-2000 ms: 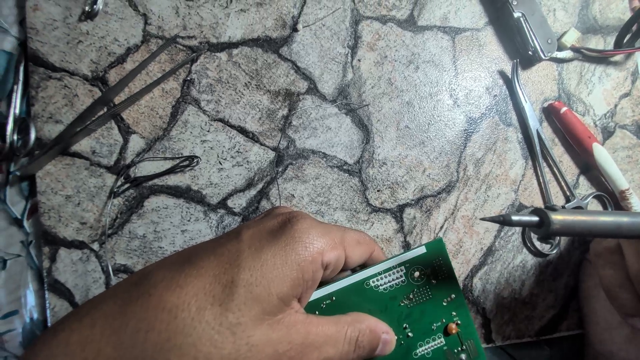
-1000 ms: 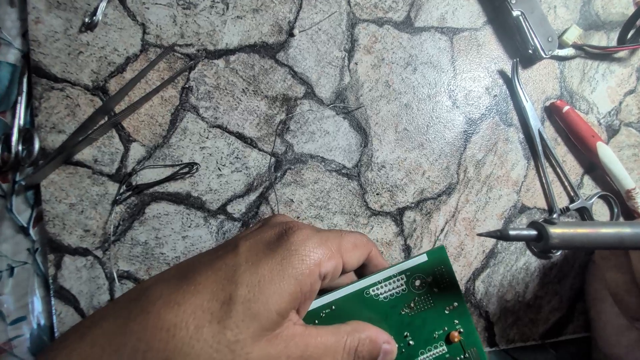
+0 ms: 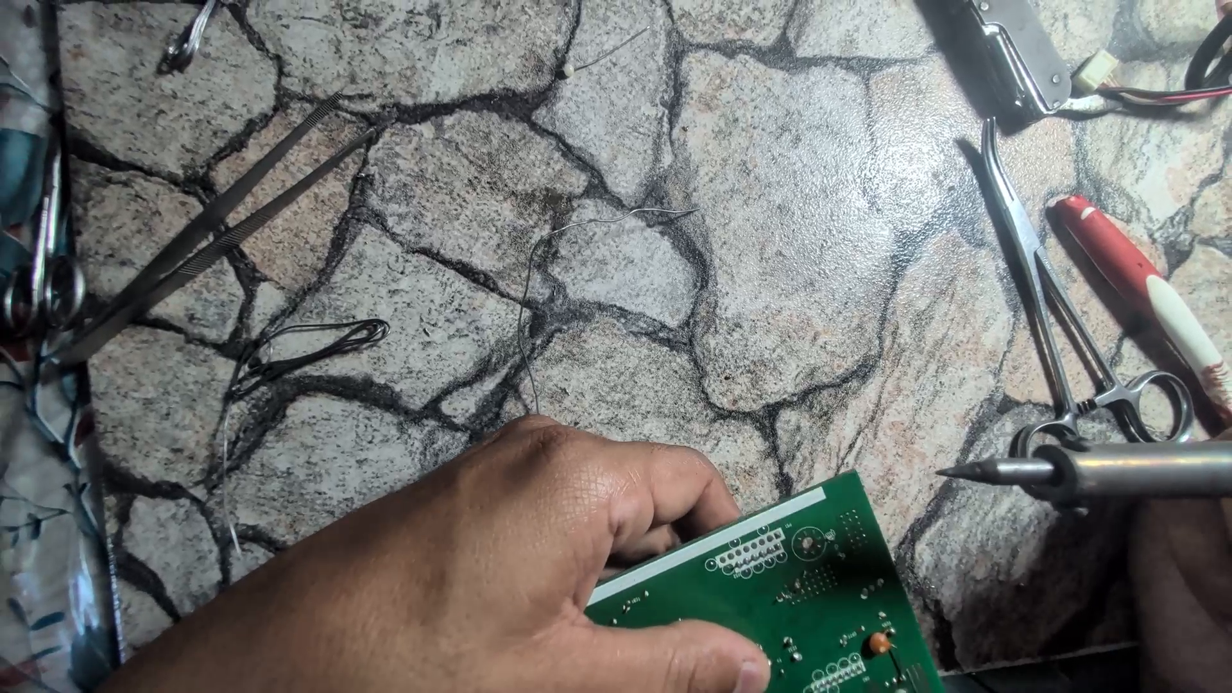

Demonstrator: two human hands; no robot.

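Note:
My left hand (image 3: 568,568) grips a green printed circuit board (image 3: 693,606) by its upper left part, thumb on the face and fingers curled behind the edge. An orange component (image 3: 879,643) stands out from the board near its right side. A soldering iron (image 3: 1078,472) points left from the right edge, its dark tip above and right of the board, not touching it. My right hand (image 3: 1179,577) shows only in part, dim, under the iron's barrel; its grip on the iron is mostly out of view. A thin wire (image 3: 527,318) lies on the surface above my left hand.
On the stone-patterned surface (image 3: 789,241) lie metal tweezers (image 3: 207,241) and a looped wire (image 3: 318,356) at left, curved-tip forceps (image 3: 1035,279), a red and white tool handle (image 3: 1136,269) and a metal-cased part (image 3: 1025,53) with a cable connector (image 3: 1095,72) at right.
The soldering iron has moved slightly down against the forceps. My left hand keeps its hold on the board.

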